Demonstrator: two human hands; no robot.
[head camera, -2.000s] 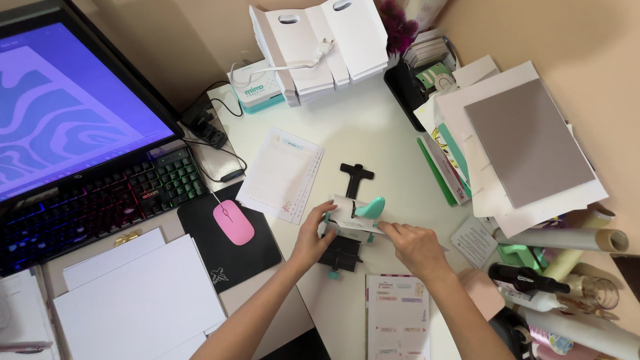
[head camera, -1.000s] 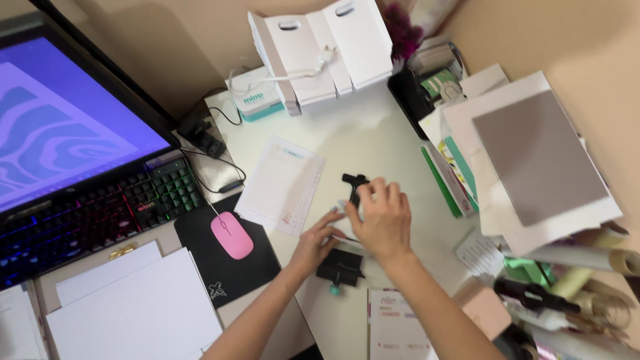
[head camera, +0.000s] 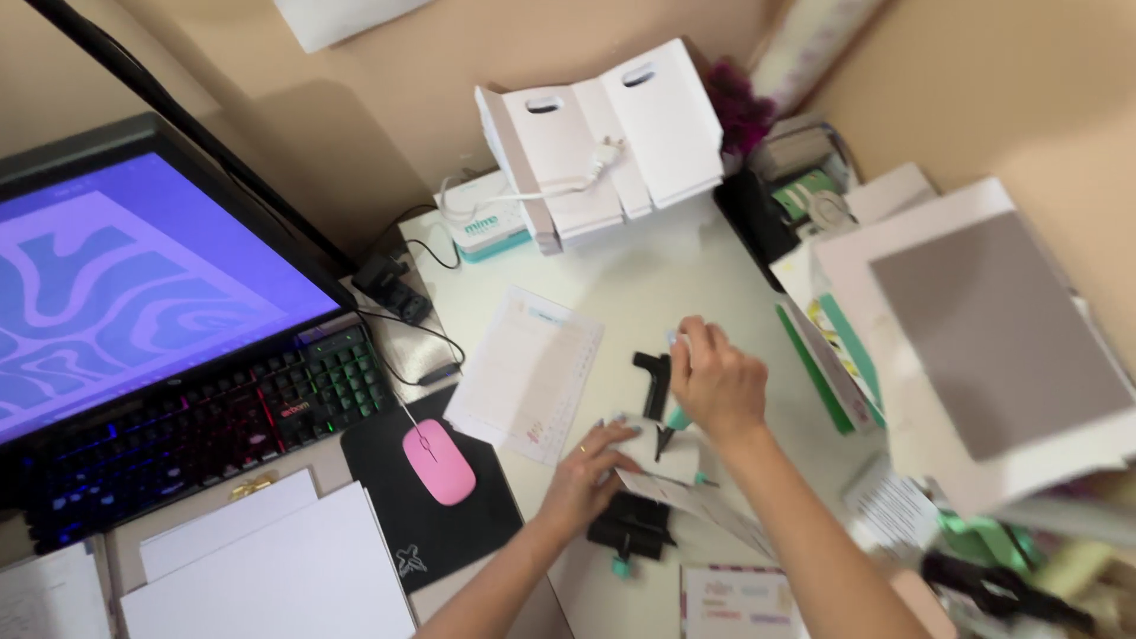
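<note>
My right hand (head camera: 721, 377) is closed over the teal lever (head camera: 676, 419) of a small black and white desktop punch (head camera: 674, 457). The punch has a black T-shaped guide (head camera: 655, 382) at its far end and a black base (head camera: 632, 524) with a teal knob (head camera: 620, 566) at its near end. Spread across the left side of the punch, my left hand (head camera: 590, 475) rests by the edge of a printed sheet (head camera: 697, 506) that lies in the punch; whether its fingers pinch the sheet is hidden. Another printed sheet (head camera: 528, 373) lies flat to the left.
A pink mouse (head camera: 439, 461) sits on a black mouse pad (head camera: 479, 532), beside a lit keyboard (head camera: 302, 408) and a monitor (head camera: 160, 284). White folded card holders (head camera: 621, 142) stand at the back. Stacked papers and folders (head camera: 1003, 337) fill the right side. A printed sheet (head camera: 737, 603) lies near the front.
My right hand has gone from the sheet at the punch's right side two seconds ago to the teal lever. The left hand stays by the punch. The view has shifted somewhat.
</note>
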